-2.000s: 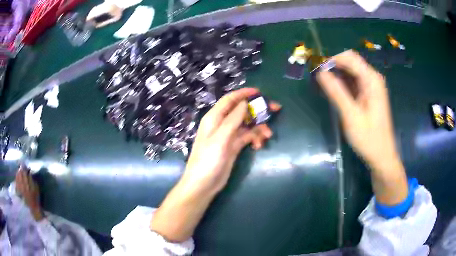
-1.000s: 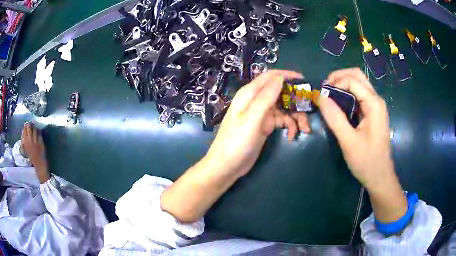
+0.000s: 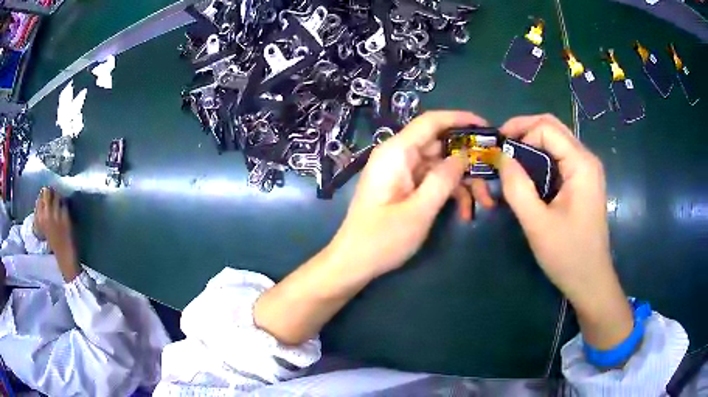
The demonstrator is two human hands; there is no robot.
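Observation:
My left hand [image 3: 407, 182] holds a small black watch case [image 3: 473, 140] with its open side up, showing gold and silver insides. My left thumb lies at the case's lower left part. My right hand [image 3: 563, 194] holds a black display screen module [image 3: 529, 164] between thumb and fingers, just right of the case. The orange-gold flex cable [image 3: 487, 157] spans from the screen over the case. Whether its end is joined inside the case cannot be told.
A large heap of black and silver spring clamps [image 3: 310, 85] lies beyond my left hand. Several loose screens [image 3: 588, 94] with gold tails lie at the upper right. A clamped watch [image 3: 116, 161], white scraps [image 3: 71, 110] and a neighbouring person's hand [image 3: 56, 225] are at left.
The right hand has come from the loose screens to the case with a screen in it. The left hand has moved right, and its thumb now lies on the case. The view has shifted.

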